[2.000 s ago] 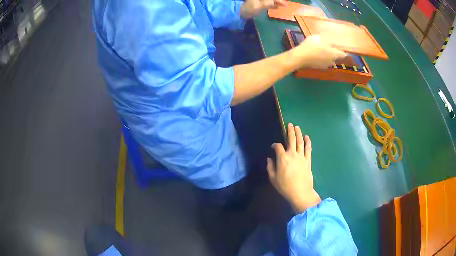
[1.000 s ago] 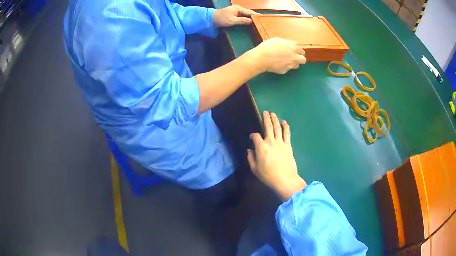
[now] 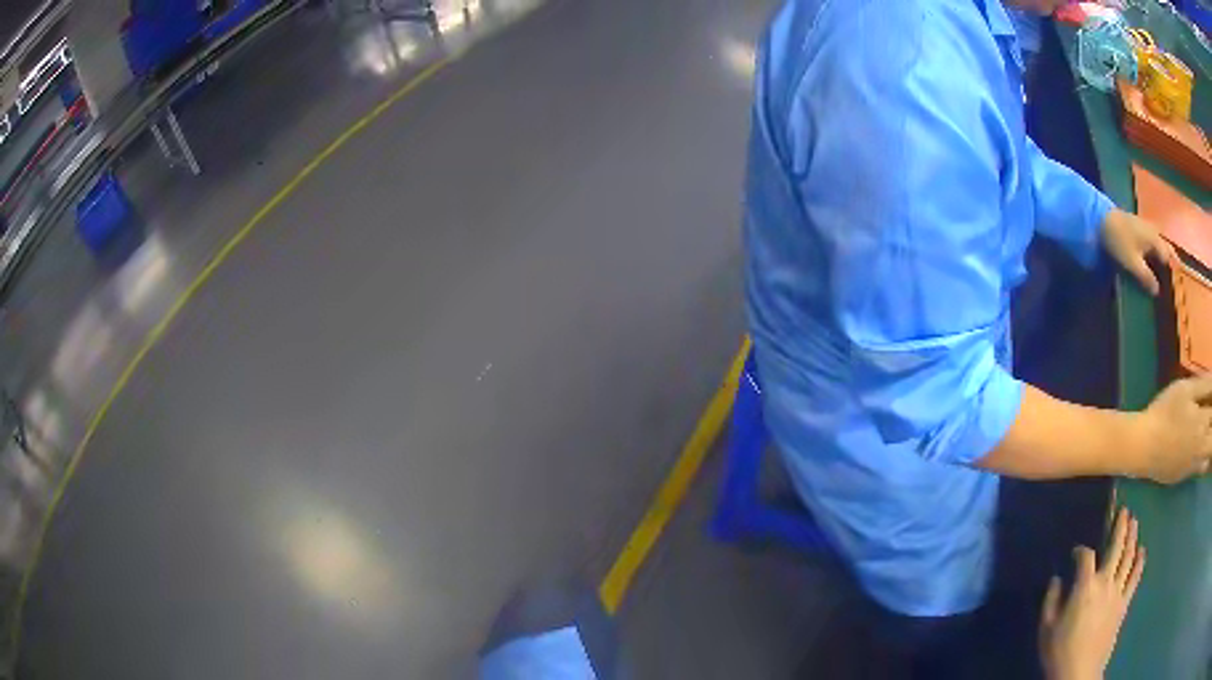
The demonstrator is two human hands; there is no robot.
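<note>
My right hand [image 3: 1097,604] is at the bottom right, cut off by the lower edge of the picture. It rests by the front edge of the green bench [image 3: 1150,604], fingers spread, with nothing seen in it. My left hand is not in view. Nearest on the bench is an orange-brown panel stack [image 3: 1194,316], cut off by the right edge. A neighbour's two hands [image 3: 1170,432] touch it. Another flat orange panel [image 3: 1170,213] lies just beyond it.
The neighbour in a light blue coat [image 3: 891,292] fills the space beside the bench, with a blue stool [image 3: 758,511] below. More panels [image 3: 1170,137], yellow tape rolls [image 3: 1166,86] and a teal fan [image 3: 1106,53] are farther up. Grey floor with yellow lines [image 3: 678,478] lies left.
The view has swung left, so bench, neighbour and my right hand sit farther right and lower. The rubber bands and near panel stack have left the picture. Earlier, the neighbour lowered a panel onto the box.
</note>
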